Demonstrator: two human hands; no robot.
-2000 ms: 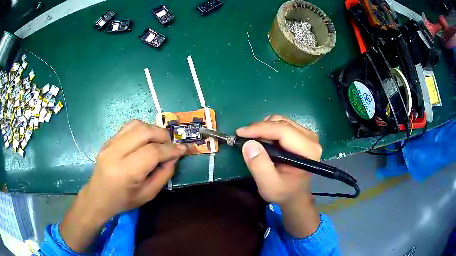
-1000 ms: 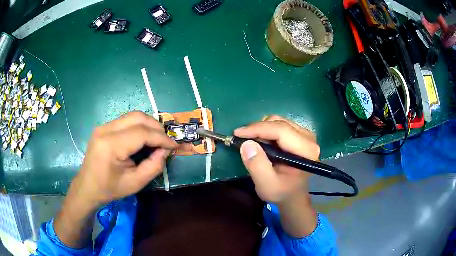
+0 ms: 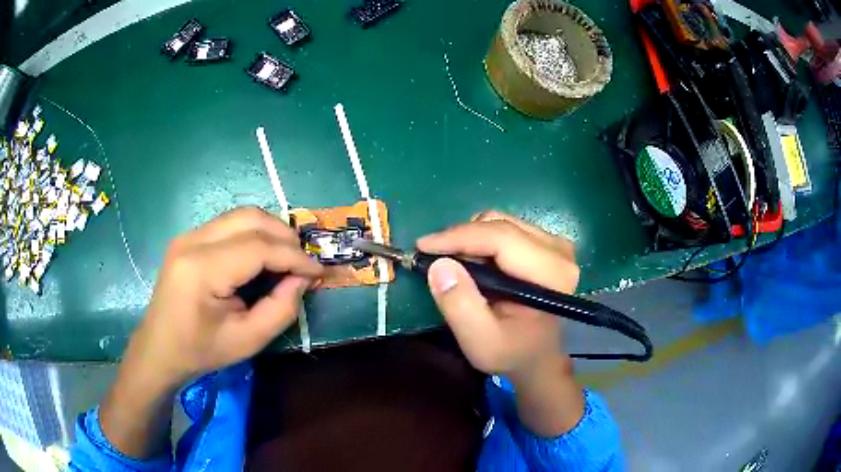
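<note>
My right hand (image 3: 507, 295) holds the black soldering iron (image 3: 544, 297), its silver tip resting at the right part of the small electronic unit (image 3: 332, 245). The unit lies in the black holders of the orange-brown fixture (image 3: 355, 277). My left hand (image 3: 226, 295) is at the fixture's left edge, thumb and fingers pinched close to the unit. The thin solder wire (image 3: 120, 217) runs from the left into my left hand; its end at the fingertips is too small to make out. Two white tape strips (image 3: 355, 152) run under the fixture.
Silver-white cells (image 3: 46, 203) are piled at left by the solder roll (image 3: 11, 90). Several black units (image 3: 271, 71) lie at the back. A cardboard pot (image 3: 516, 88) with shavings and a wire offcut (image 3: 466, 103) are at back right. The fan (image 3: 661, 182) and red tray (image 3: 768, 223) are at right.
My left fingers have drawn back a little to the left from the unit. The iron's tip has shifted slightly left over the unit. The whole view has drifted slightly.
</note>
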